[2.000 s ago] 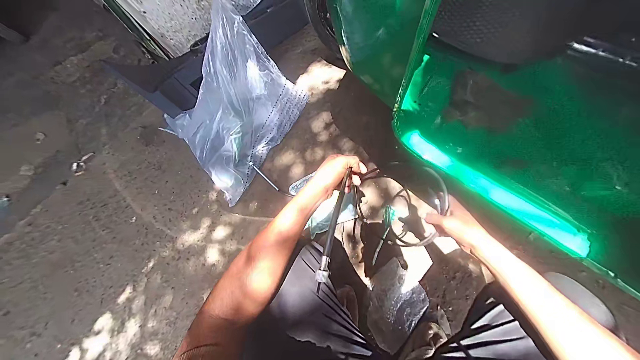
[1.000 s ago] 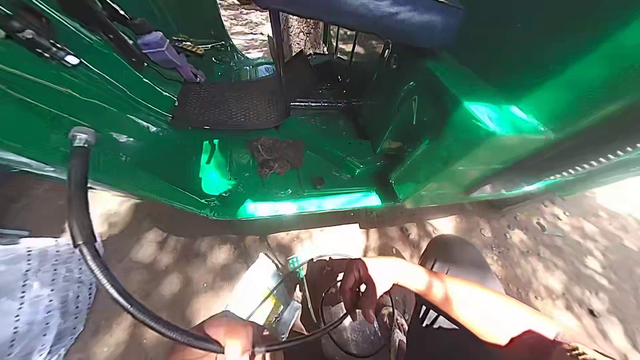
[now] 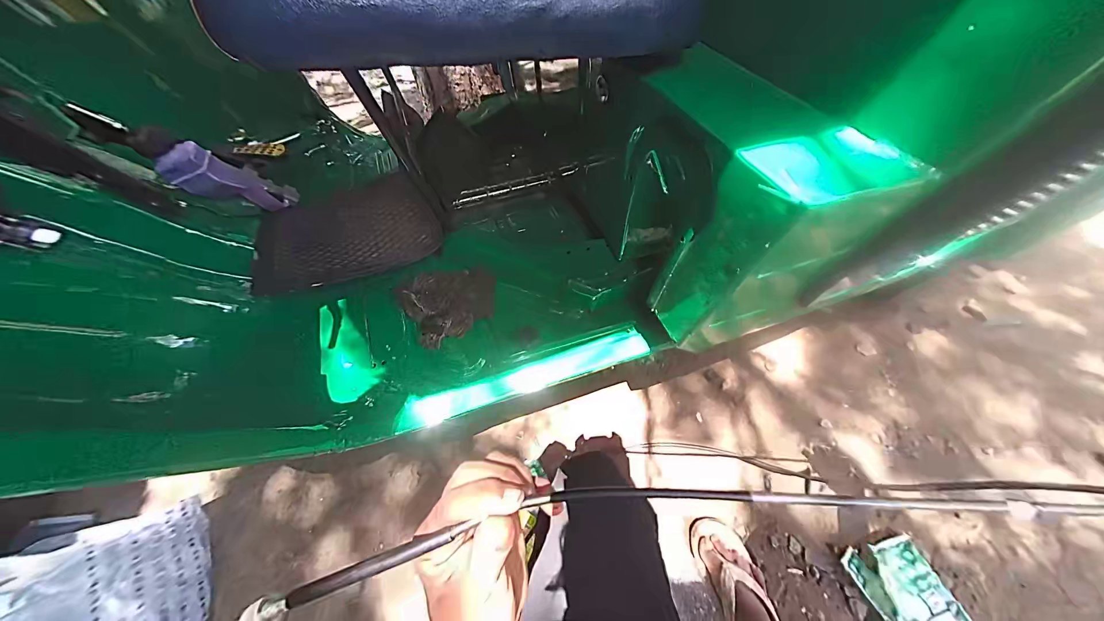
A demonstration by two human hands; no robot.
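Note:
My left hand [image 3: 479,535] is closed around a long black-sheathed cable [image 3: 690,494] in the lower middle of the view. The cable's thicker sleeve [image 3: 379,565] slants down left from my fingers to a pale end fitting [image 3: 263,609]. On the other side the cable runs nearly level to the right edge, past a light collar [image 3: 1022,510]. Thinner dark cables [image 3: 759,461] lie above it. My right hand is not visible. A dark trouser leg [image 3: 608,552] shows beneath the cable.
The green vehicle body [image 3: 172,362] fills the upper view, with a dark ribbed pedal or mat [image 3: 349,233], a brown rag [image 3: 447,302] and a blue seat [image 3: 466,30]. White plastic wrapping [image 3: 112,569], a sandalled foot [image 3: 733,569] and a green-white packet [image 3: 914,578] are on the ground.
The cable, earlier curved up left with its fitting high, now lies across the lower view with the fitting low. My right hand has left the view. The view has swung toward the vehicle.

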